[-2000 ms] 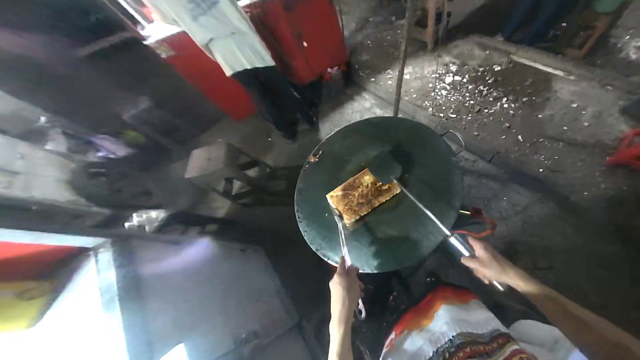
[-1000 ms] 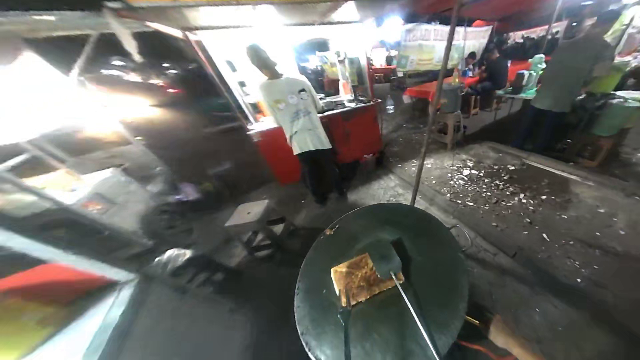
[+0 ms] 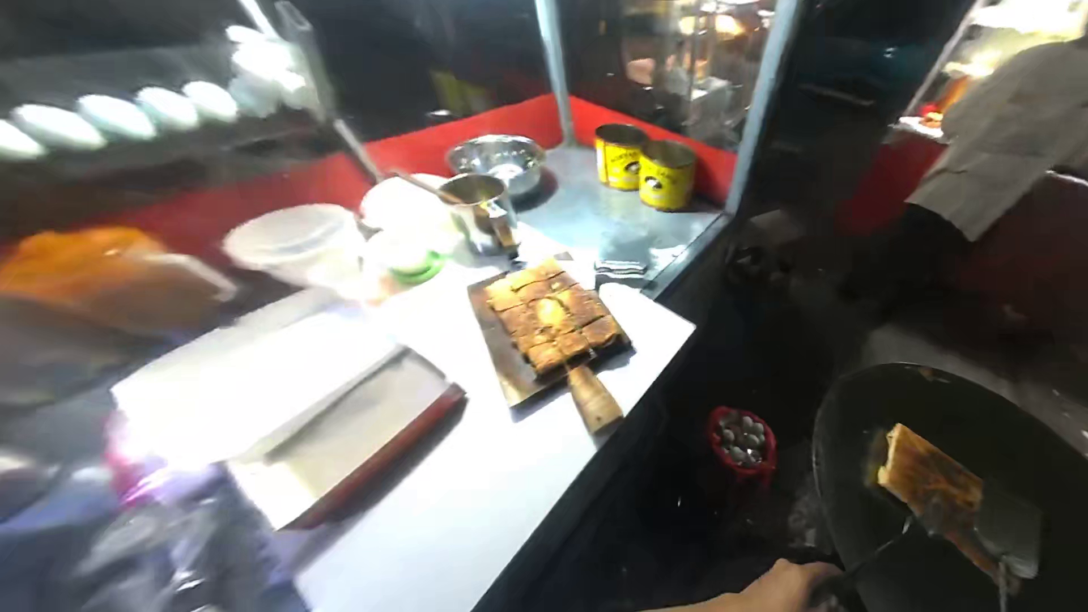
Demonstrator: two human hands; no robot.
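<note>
At the bottom right, my left hand (image 3: 786, 586) is closed around the handle of a metal turner, whose thin shaft reaches to the near edge of a browned, folded flatbread (image 3: 931, 472). That bread lies in a wide dark pan (image 3: 858, 408). A flat metal spatula (image 3: 1010, 527) rests against its right side; the hand on that one is outside the picture. On the white counter to the left, a cut, browned flatbread (image 3: 544, 310) lies in squares on a board (image 3: 501, 353), with a wooden-handled blade (image 3: 595, 399) at its near edge.
An open cardboard box (image 3: 357, 425) stands on the counter (image 3: 476, 493). Behind are a steel mug (image 3: 483, 212), a steel bowl (image 3: 501, 161), a white plastic bowl (image 3: 293, 238) and two yellow cans (image 3: 667, 174). A red basket (image 3: 742, 442) sits low beside the pan. A person (image 3: 1003, 127) stands at upper right.
The view has swung far to the left, bringing in the counter; the pan is now at the lower right. The flatbread remains in the pan, with the spatula beside it.
</note>
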